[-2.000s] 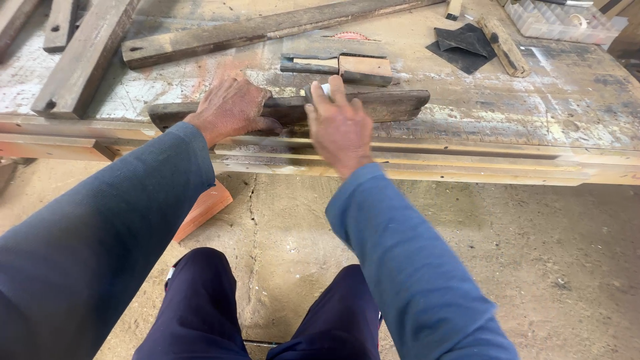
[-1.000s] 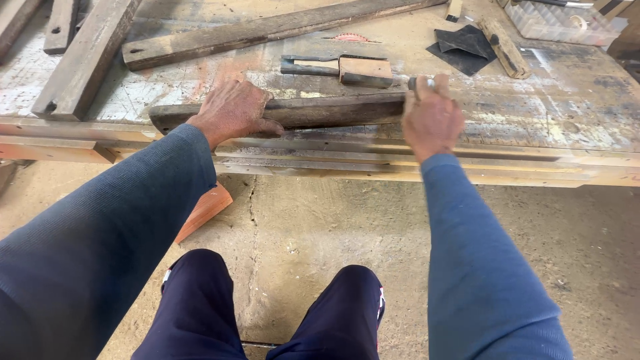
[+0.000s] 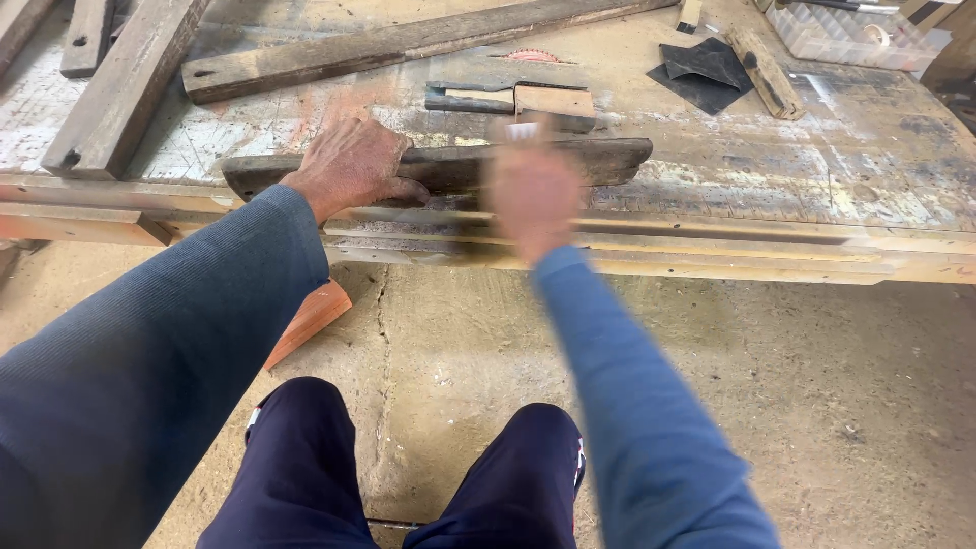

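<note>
A short, dark, weathered wooden piece lies along the front edge of the wooden workbench. My left hand grips it left of its middle, thumb on the near side. Over its right half is my right hand, blurred by motion, with something small and whitish at its fingers that I cannot make out. Just behind the piece lie two small blocks wrapped in dark sheet, likely abrasive paper. Folded dark sheets rest farther right, beside a short worn wood piece.
Long old wooden bars lie at the back and left. A red-toothed saw blade shows through the benchtop. A clear plastic compartment box stands at the back right. An orange block is on the floor below.
My right hand went right to the end of the wooden piece, then came back left over it. My left hand has stayed in place on the wood.
</note>
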